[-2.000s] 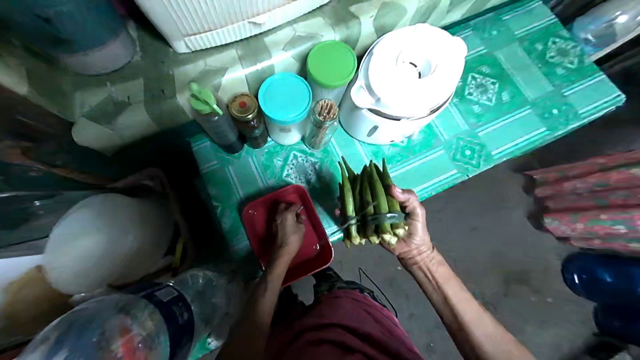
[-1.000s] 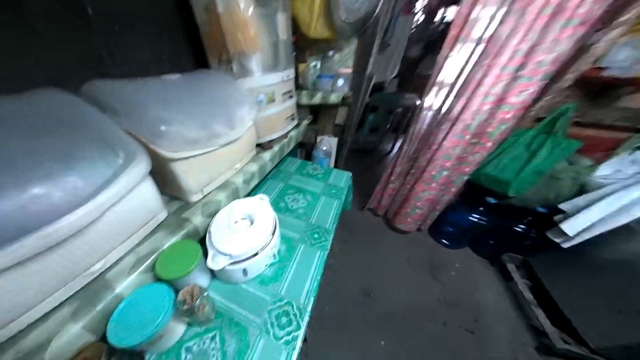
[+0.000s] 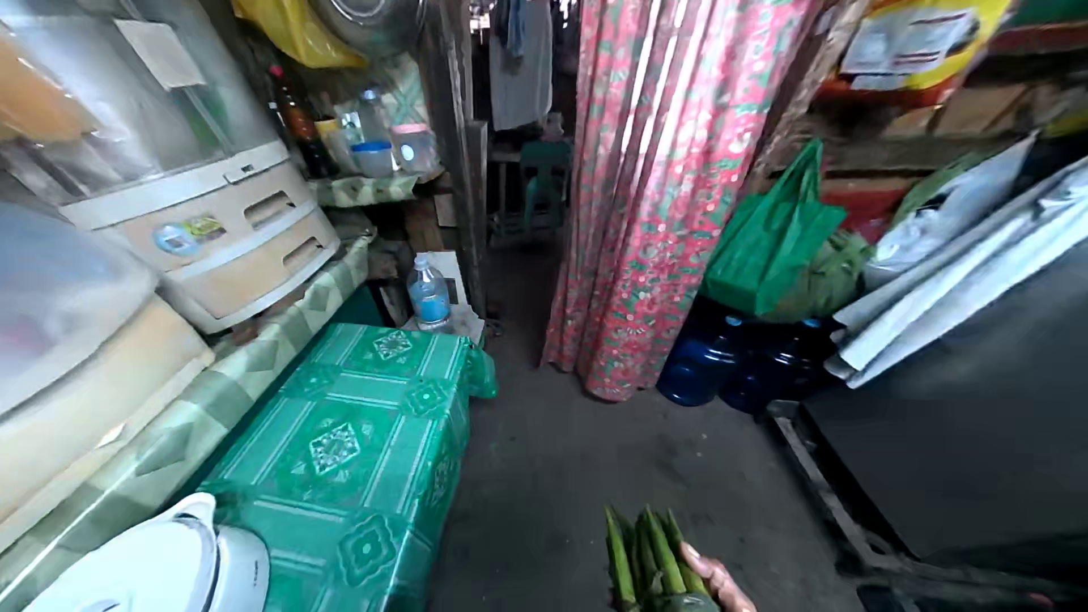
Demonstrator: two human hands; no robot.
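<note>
At the bottom edge, right of centre, my right hand (image 3: 718,580) holds a bundle of green okra pods (image 3: 654,557), tips pointing away from me. A band shows across the pods at the frame's bottom edge. The bundle is over the dark floor, to the right of the table with a green patterned cover (image 3: 336,446). My left hand is out of the frame. A white lidded appliance (image 3: 140,565) stands on the table at the lower left.
A red floral curtain (image 3: 650,212) hangs beside a doorway. Blue water containers (image 3: 701,361) stand under a green bag (image 3: 769,246). A plastic bottle (image 3: 429,293) stands beyond the table. A dark slab with a raised frame (image 3: 960,459) lies right.
The view has swung up and right from the table. My left hand, seen earlier in the red tray, has left the frame with the tray. The okra is still in my right hand.
</note>
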